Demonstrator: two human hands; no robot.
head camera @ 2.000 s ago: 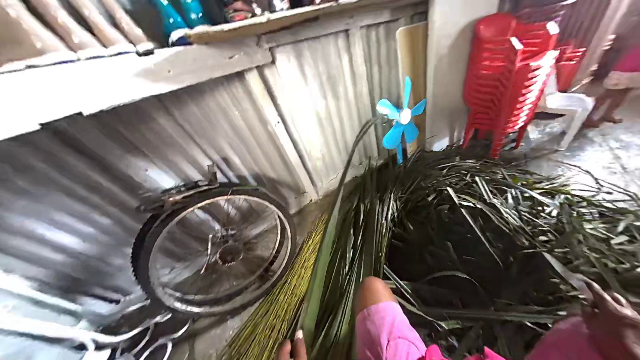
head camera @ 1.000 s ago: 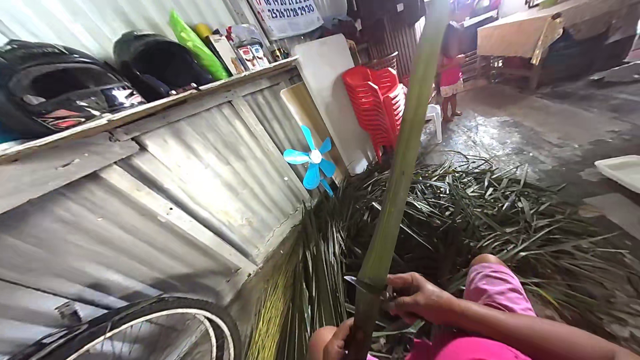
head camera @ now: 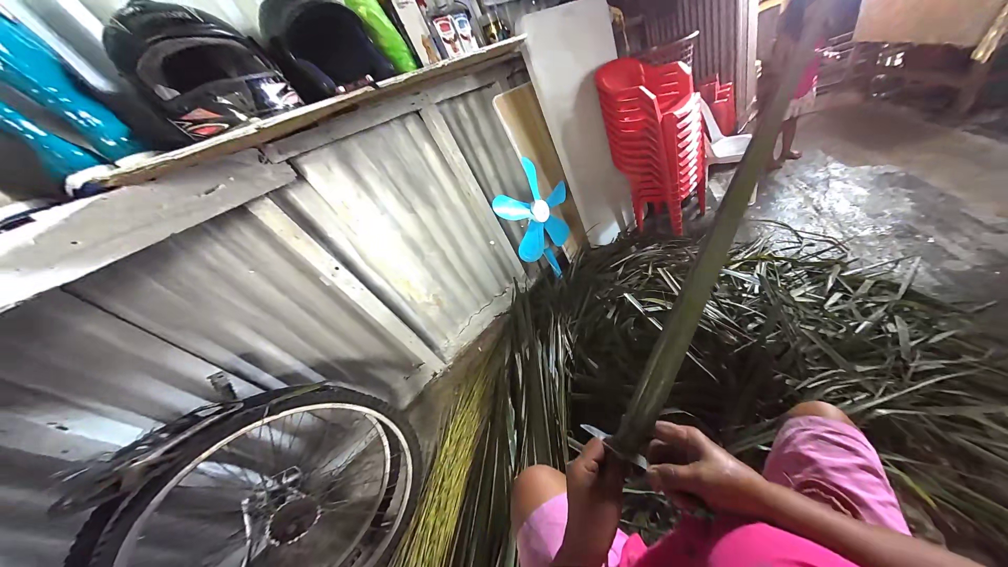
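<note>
A long green palm leaf (head camera: 689, 307) rises from my two hands toward the upper right. My left hand (head camera: 591, 492) is closed around its lower end, between my knees. My right hand (head camera: 701, 468) is beside the leaf's base, with its fingers curled at a knife blade (head camera: 596, 431) that crosses the leaf; how it grips the handle is hidden. Left of my knee lie long dark green leaf strips (head camera: 543, 394) and a bundle of thin yellow-green leaf ribs (head camera: 453, 465). A heap of loose leaf strips (head camera: 811, 315) spreads in front of me.
A bicycle wheel (head camera: 295, 504) leans by the corrugated metal wall (head camera: 394, 213) at left. Helmets (head camera: 201, 71) sit on the shelf (head camera: 315, 102). Ahead are a blue-bladed fan (head camera: 540, 210) and stacked red plastic chairs (head camera: 657, 142). A person (head camera: 790, 102) stands farther back.
Two seconds ago my hands were apart at the lower edge; one second ago they had come together at the leaf with the blade. The leaf leans farther right now. The view has swung about.
</note>
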